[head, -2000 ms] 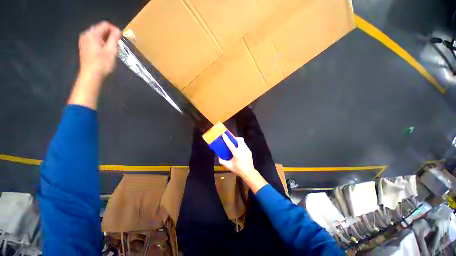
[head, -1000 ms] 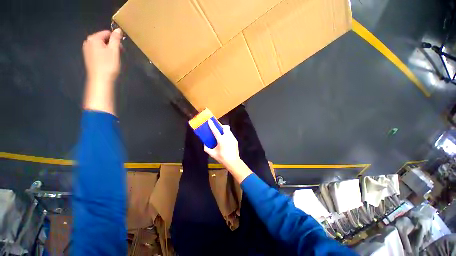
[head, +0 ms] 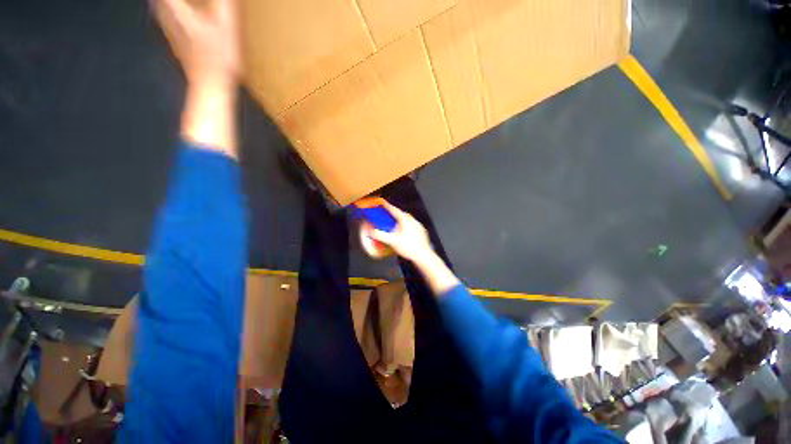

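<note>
A large brown carton point(head: 395, 95) with creased cardboard and its flap seams showing is in front of me, cut off by the top edge. My right hand point(head: 399, 234) is closed on the blue and orange tape gun point(head: 375, 215), at the carton's near corner. My left hand point(head: 204, 39) is at the carton's left edge, blurred and partly cut off by the top edge. Its fingertips are out of view, so I cannot tell if it holds anything. No strip of tape can be made out clearly.
My dark-trousered legs are below the carton. The dark grey floor point(head: 555, 182) has yellow lines. Brown bag pieces point(head: 269, 329) hang on a rail at the lower left and pale ones point(head: 626, 347) at the lower right. A dark metal frame point(head: 763, 130) stands at the right edge.
The shiny tape strip seen between my hands is no longer visible. My left hand has moved up and right along the carton's edge. The tape gun has turned at the near corner.
</note>
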